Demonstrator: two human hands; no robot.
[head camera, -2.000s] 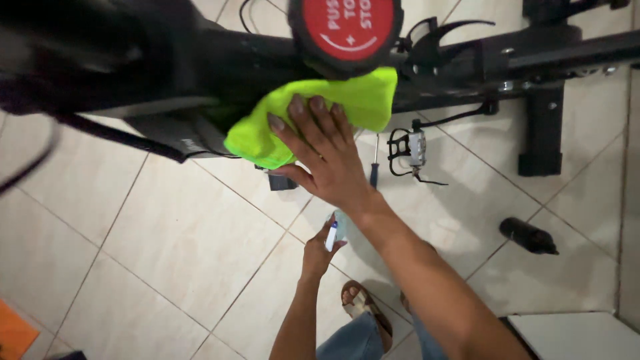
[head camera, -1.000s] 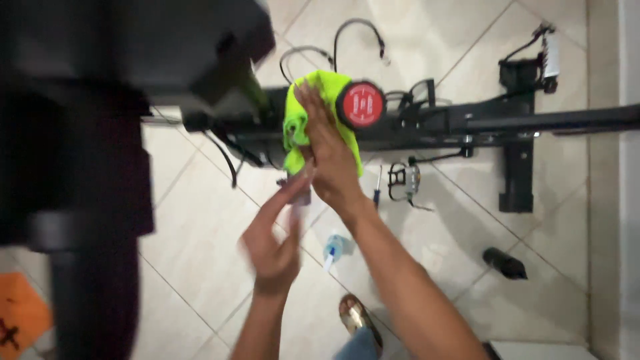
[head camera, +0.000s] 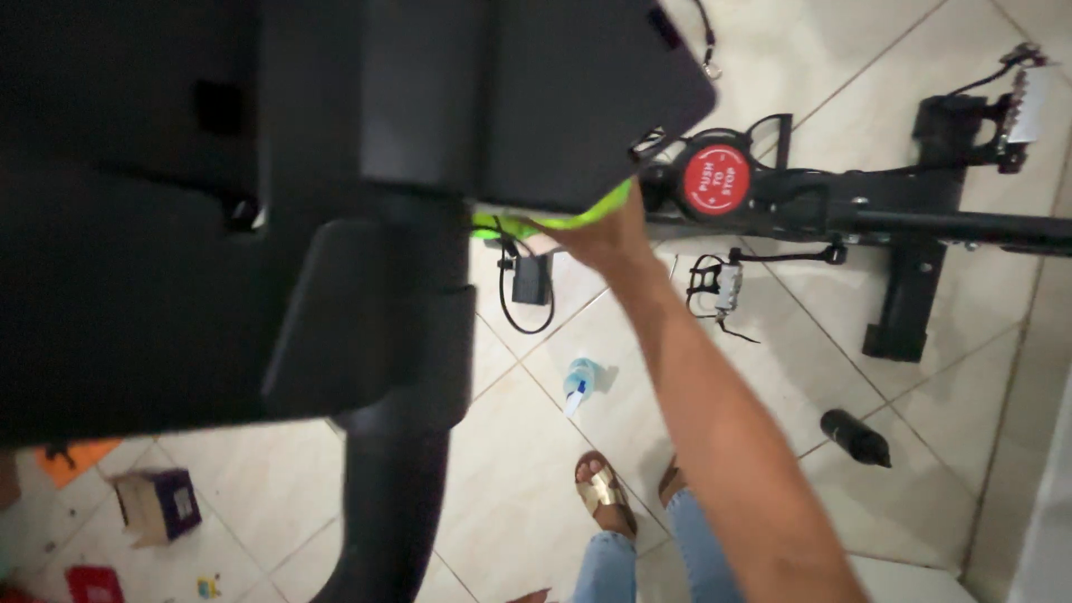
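Note:
My right hand (head camera: 596, 239) reaches beneath the large black console (head camera: 578, 109) of an exercise bike, holding a bright yellow-green cloth (head camera: 599, 211) against the part below. The console hides its fingers and much of the cloth. Just to the right is the round red-topped knob (head camera: 716, 180) on the black frame (head camera: 888, 188). A bit of skin at the bottom edge may be my left hand (head camera: 532, 597); its fingers cannot be made out. On the tiled floor stands a clear spray bottle (head camera: 579, 381) with bluish liquid.
A pedal (head camera: 729, 289) with a strap juts out below the frame, and another pedal (head camera: 1023, 105) is at upper right. A cable loop hangs beside a small black box (head camera: 532, 280). A black bottle (head camera: 854, 437) lies on the floor. An open carton (head camera: 159, 504) sits lower left.
The spray bottle was in my left hand two seconds ago and is now on the floor. My left hand has left the cloth. The view has shifted, with the console now covering much of it.

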